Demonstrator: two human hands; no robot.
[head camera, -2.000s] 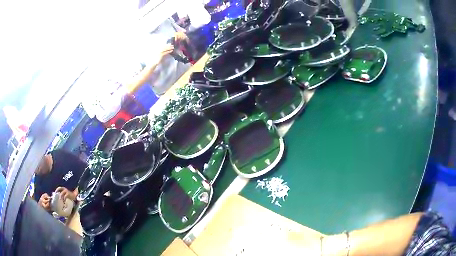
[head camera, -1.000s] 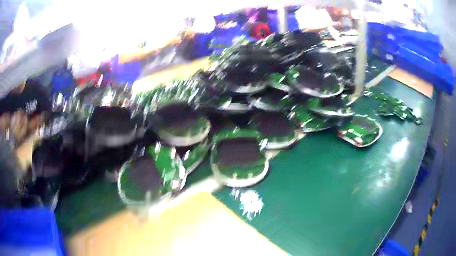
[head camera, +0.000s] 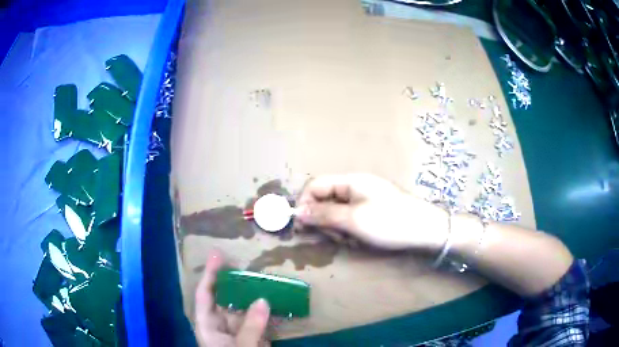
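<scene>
My left hand (head camera: 227, 318) holds a green circuit board (head camera: 285, 295) near the bottom of the view, with the thumb on its face. My right hand (head camera: 366, 210) reaches in from the right. Its fingertips are together at the side of a small pot with a round white top (head camera: 273, 212). Whether they pinch a tiny pin or the pot's edge is too small to tell. The pot has a red bit at its left and stands in brown stains on the cardboard sheet (head camera: 339, 101). Tiny silvery-white pins (head camera: 441, 159) lie scattered on the right of the cardboard.
A blue bin (head camera: 132, 223) on the left holds loosely piled green boards (head camera: 85, 183) on a pale liner. Another heap of pins (head camera: 519, 83) lies on the green bench (head camera: 577, 169) at right. Dark oval units (head camera: 526, 30) are at the upper right.
The view has swung down and left from the piled oval units to the cardboard. Both hands, the board, the pot and the left bin's boards now show.
</scene>
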